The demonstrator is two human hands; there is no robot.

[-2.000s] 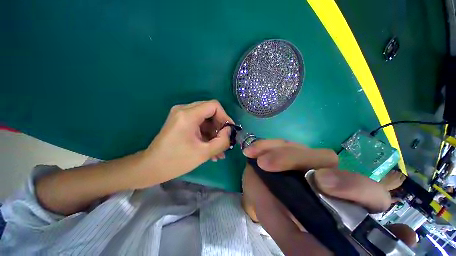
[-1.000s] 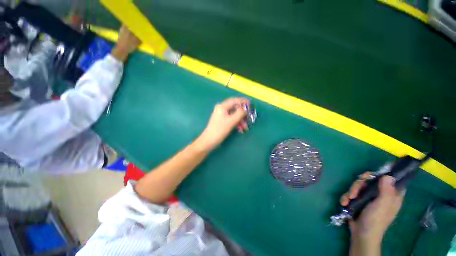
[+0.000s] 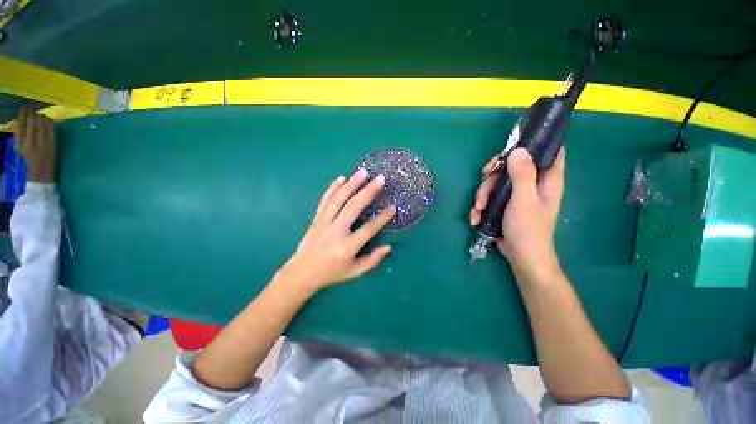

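A round dark-rimmed screw dish (image 3: 412, 178) full of glittering small screws sits on the green mat. My left hand (image 3: 341, 236) is spread flat with its fingertips over the left part of the dish; I see nothing held in it. My right hand (image 3: 530, 203) holds the black electric screwdriver (image 3: 543, 132) to the right of the dish. The silvery screwdriver bit and nose (image 3: 480, 247) points down and left, apart from the dish. The driver cord runs up from its rear end.
A yellow edge strip (image 3: 331, 92) crosses beyond the mat. Two small dark units (image 3: 284, 30) lie apart on the dark green strip beyond it. At right are a pale green box (image 3: 729, 224), a clear plastic bag (image 3: 646, 184) and a cable. At left another person's hand (image 3: 36, 145) touches the yellow edge.
The view has turned. My left hand held a small unit near the driver, carried it toward the yellow strip, and is now empty over the dish. My right hand has drawn the driver away from it.
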